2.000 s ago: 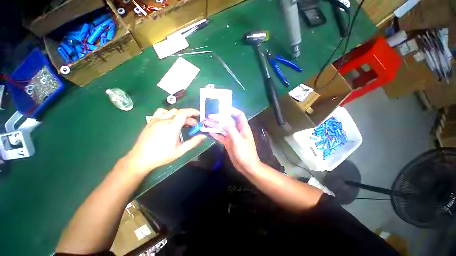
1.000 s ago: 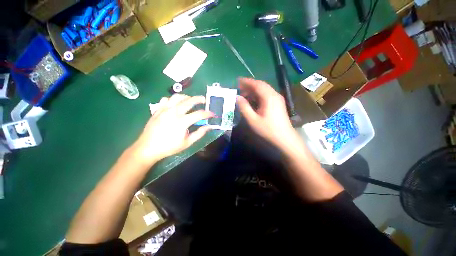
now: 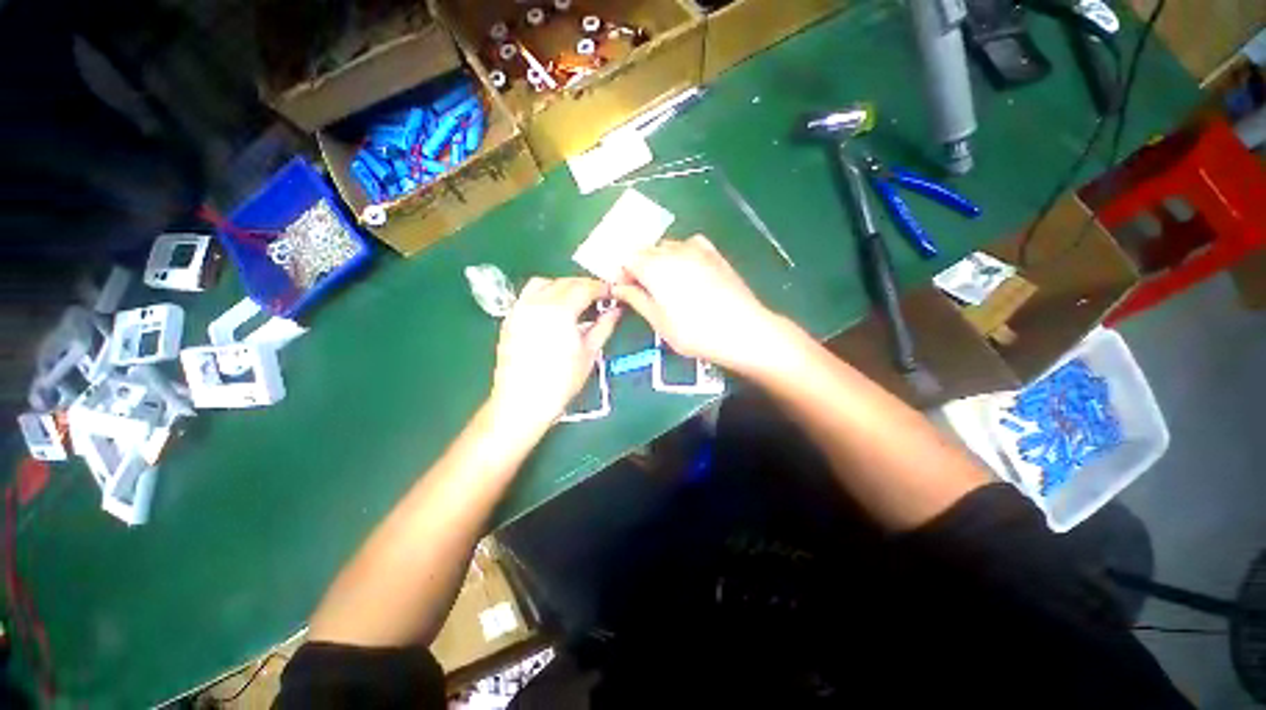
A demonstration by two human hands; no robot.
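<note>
My left hand and my right hand meet over the bench near its front edge. Their fingertips pinch a small round white component, mostly hidden by the fingers. Below them a white housing part lies on the bench by the edge, partly under my right wrist. A blue cell lies beside it, to its left. Another white frame edge shows just below my left hand. A white card lies just beyond the fingertips.
Piled white housings lie at left. A blue tray, a box of blue cells and a clear bottle stand beyond my left hand. A mallet, blue pliers and tweezers lie right. A white tub sits low right.
The white housing has gone from my hands to the bench. Both hands have come together at the small round component. The view has shifted left, showing the piled housings.
</note>
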